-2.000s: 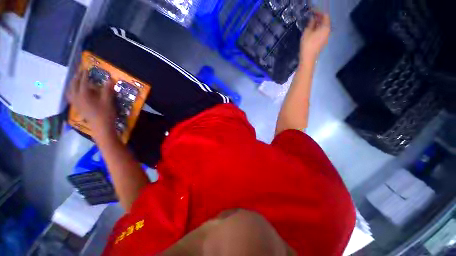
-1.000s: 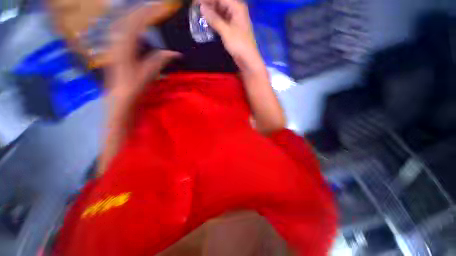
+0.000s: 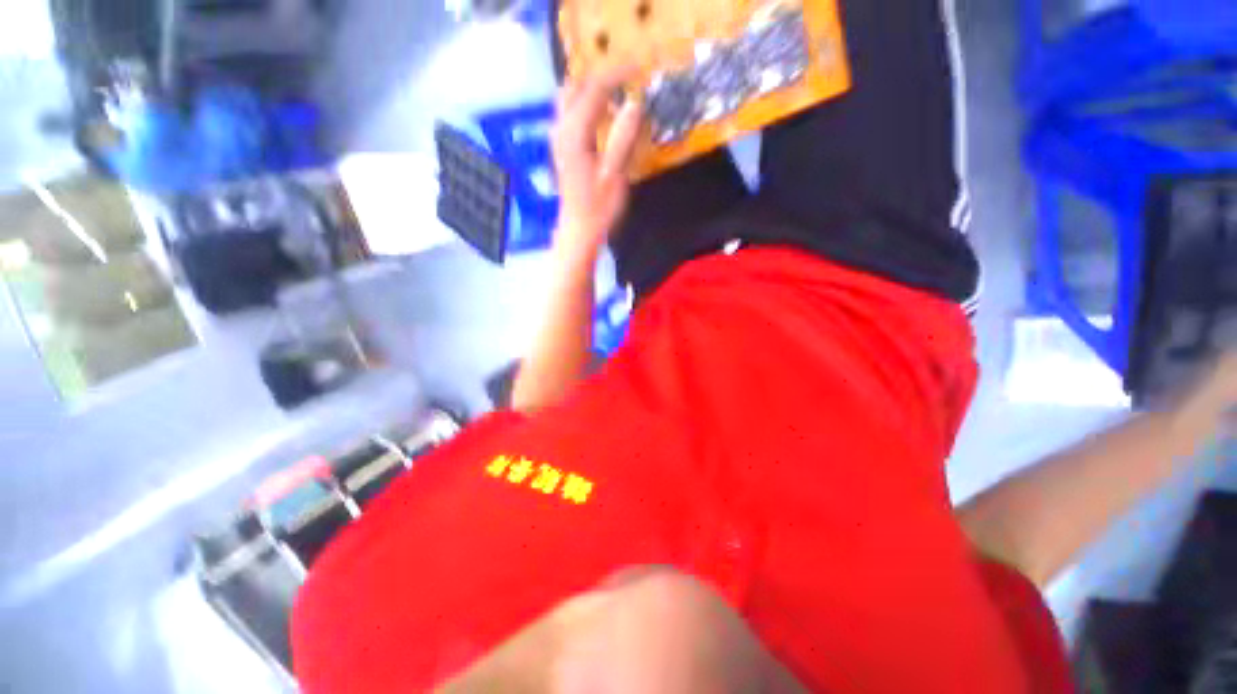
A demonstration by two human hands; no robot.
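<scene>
The orange fixture base (image 3: 678,38) lies on my black-trousered lap at the top of the view, its top cut off by the picture's edge. Several silver and dark assemblies (image 3: 729,68) sit in a row near its lower side. Holes show in its upper left part. My left hand (image 3: 598,147) grips its lower left corner, fingers over the edge. My right arm reaches out to the right. My right hand (image 3: 1221,391) is blurred and cut off by the right edge, beside a black tray (image 3: 1183,278); what it holds cannot be told.
A blue stool (image 3: 1085,176) stands at the right by the black tray. A smaller black gridded tray (image 3: 472,193) stands tilted by blue plastic left of my left hand. Dark trays (image 3: 1153,597) are at the lower right. A rack with dark parts (image 3: 258,569) is at the lower left.
The view has swung, so the fixture shows higher and further right. My right hand has moved from above my lap out to the right. My left hand now grips the fixture's corner.
</scene>
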